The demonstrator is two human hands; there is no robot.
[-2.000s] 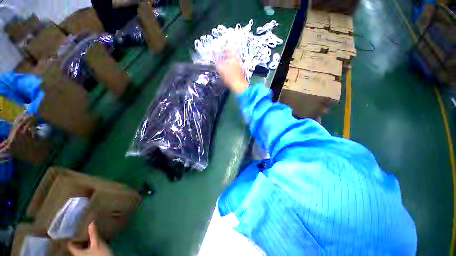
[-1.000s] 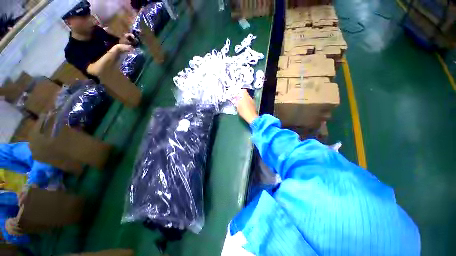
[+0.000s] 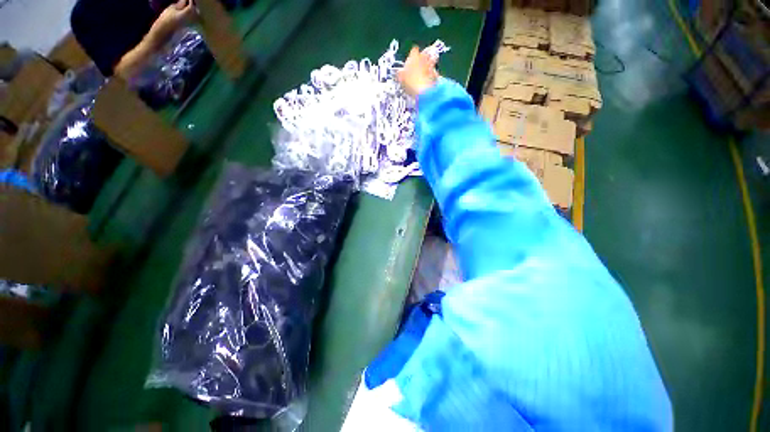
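Observation:
A loose pile of white coiled cables (image 3: pixel 346 114) lies on the green bench. My right hand (image 3: pixel 418 72), bare below a blue sleeve, is at the pile's far right edge with its fingers against a cable; whether they are closed on it cannot be told. A large clear bag of black parts (image 3: pixel 253 287) lies nearer me, its upper end beside the pile and its lower end near the picture's bottom edge. My left hand is out of the picture.
Stacked brown cartons (image 3: pixel 540 126) stand beyond the bench's right edge. Upright cardboard pieces (image 3: pixel 139 126) run along the left side. A person in dark clothes (image 3: pixel 114 34) reaches in at the upper left. More dark bags (image 3: pixel 72 156) lie beyond.
My right hand has moved from the pile's near right side to its far right edge. The view has shifted, and the black parts bag appears larger and lower left. The left hand, visible earliest, is gone.

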